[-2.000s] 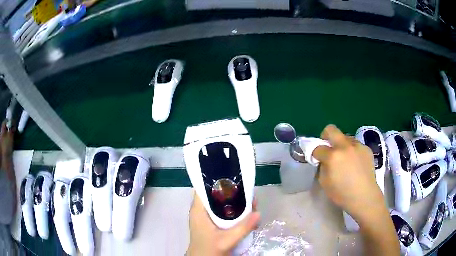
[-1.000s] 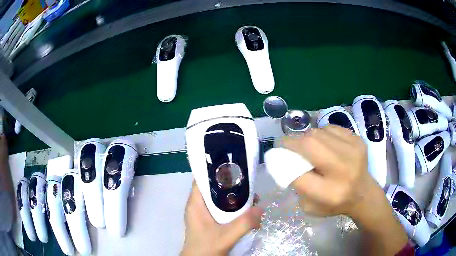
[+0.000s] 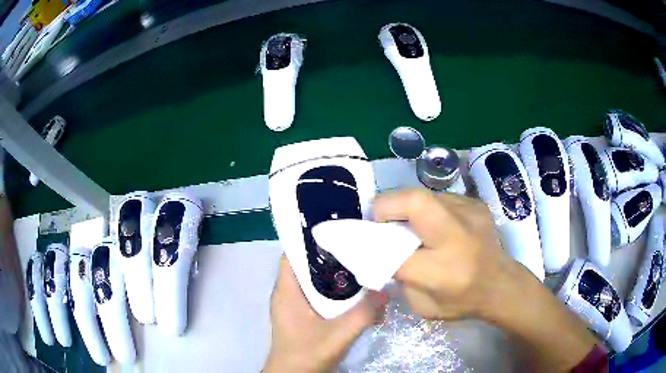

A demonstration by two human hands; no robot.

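A white handset with a glossy black oval front panel stands upright in my left hand, wide head up and panel facing me. My left hand grips its lower part. My right hand holds a small white folded wiping cloth in the fingers. The cloth lies over the middle of the black panel and hides the large round button. The smaller round button shows below it. The solvent bottle, with a round metal top and its lid open, stands just behind my right hand.
Handsets stand in a row at left. More handsets lie at right, some in clear wrap. Crinkled clear film scraps lie near the front. The green conveyor belt carries spaced handsets. A white frame post slants at left, with part of a person at the edge.
My right hand has moved left from the bottle top, bringing the cloth onto the handset's panel. My left hand still holds the handset. The belt's handsets appear farther right and higher in view.
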